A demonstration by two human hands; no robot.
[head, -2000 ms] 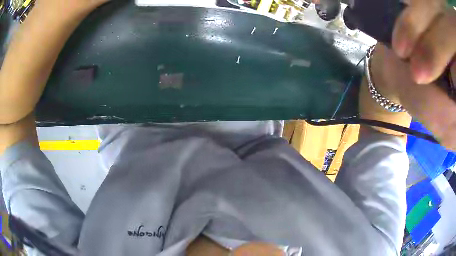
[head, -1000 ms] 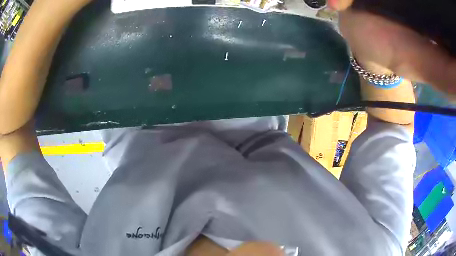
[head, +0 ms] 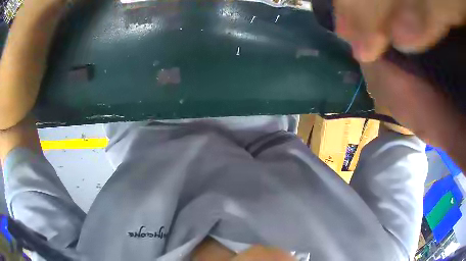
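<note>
My right hand (head: 393, 30) is large and blurred at the upper right. Its fingers are curled around a thick black tool (head: 434, 63), likely the electric screwdriver, which is partly hidden by the fingers and cut off by the frame. My left hand is beyond the top edge; only the left forearm (head: 25, 66) shows. Three tiny silver pieces, likely screws, lie on the dark green bench top; one (head: 238, 51) is nearer me and two (head: 253, 19) are farther away. A thin strip of white things (head: 294, 4) shows at the top edge, too cut off to identify.
The worn dark green bench top (head: 214, 92) curves across in front of my body. A black cord (head: 352, 115) runs along its right front edge, near a thin blue line (head: 355, 96). Cardboard boxes (head: 332, 142) and blue bins (head: 439, 204) stand below right. A yellow floor line (head: 74, 144) shows left.
The view has shifted, so the white items at the top are mostly out of frame. My right hand and the black tool have moved, and the bracelet is now hidden. The loose silver pieces remain on the bench.
</note>
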